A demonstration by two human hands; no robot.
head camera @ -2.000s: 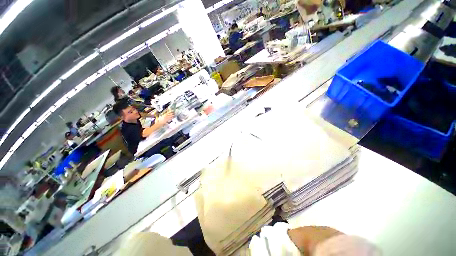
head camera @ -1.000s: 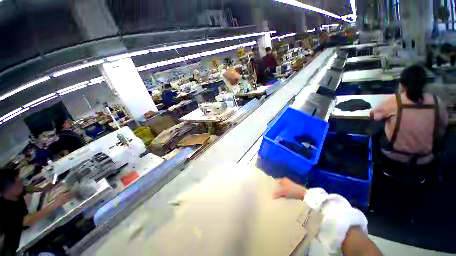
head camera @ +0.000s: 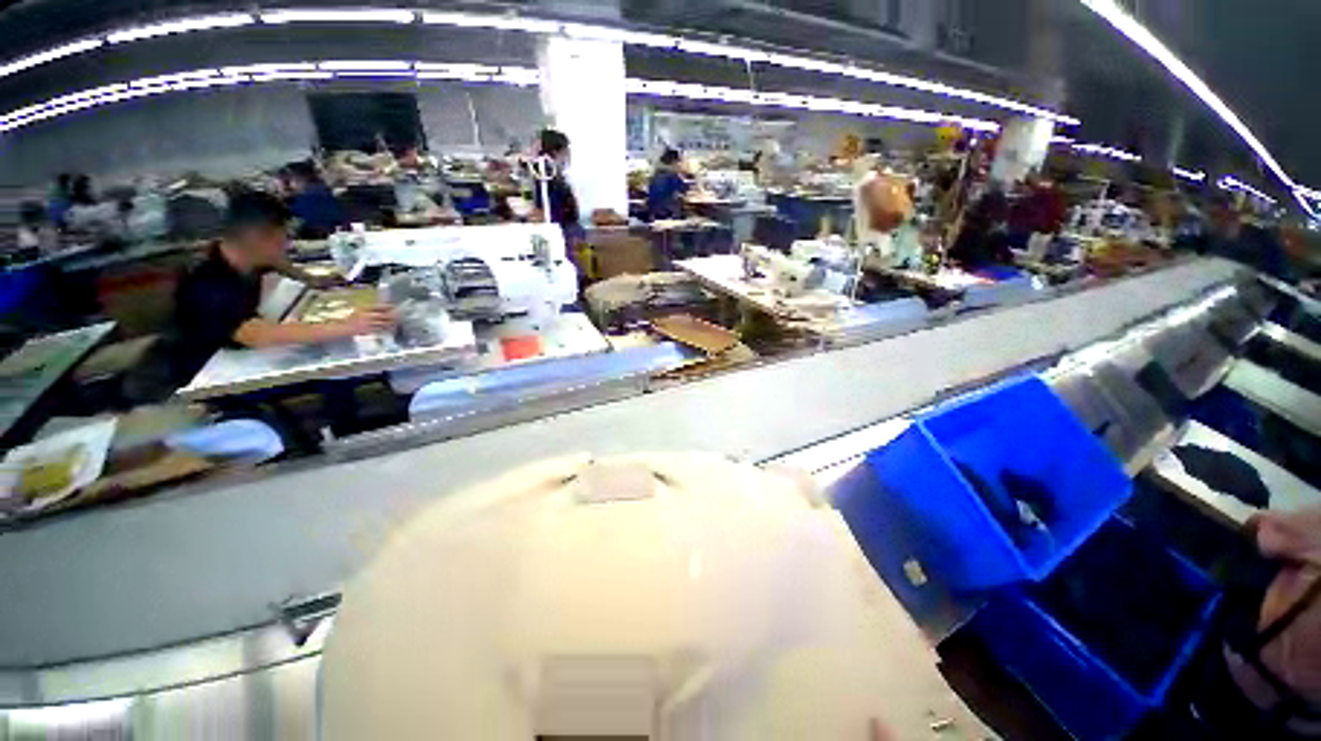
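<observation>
A large stack of beige panels (head camera: 638, 579) fills the bottom middle, very close to the camera. Its top is broad and smooth, with a small pale tab at the far edge and a grey-brown rectangle near the picture's lower edge. The stack's underside is hidden, so I cannot tell if it rests on the table or is lifted. My left hand is not in view. Only a small pinkish spot shows at the bottom edge, right of centre, perhaps a fingertip of my right hand (head camera: 879, 730); its grip is hidden.
Two blue bins (head camera: 1000, 485) with dark pieces stand to the right of the stack. A long grey-white strip (head camera: 189, 565) runs behind it. A person in black (head camera: 232, 297) works at a machine table across the strip. Another person's arm and pink clothing show at the right edge.
The view has turned left and levelled. The panels now look nearer and fill the lower middle. My right hand, flat on the panels a second ago, has almost left the picture.
</observation>
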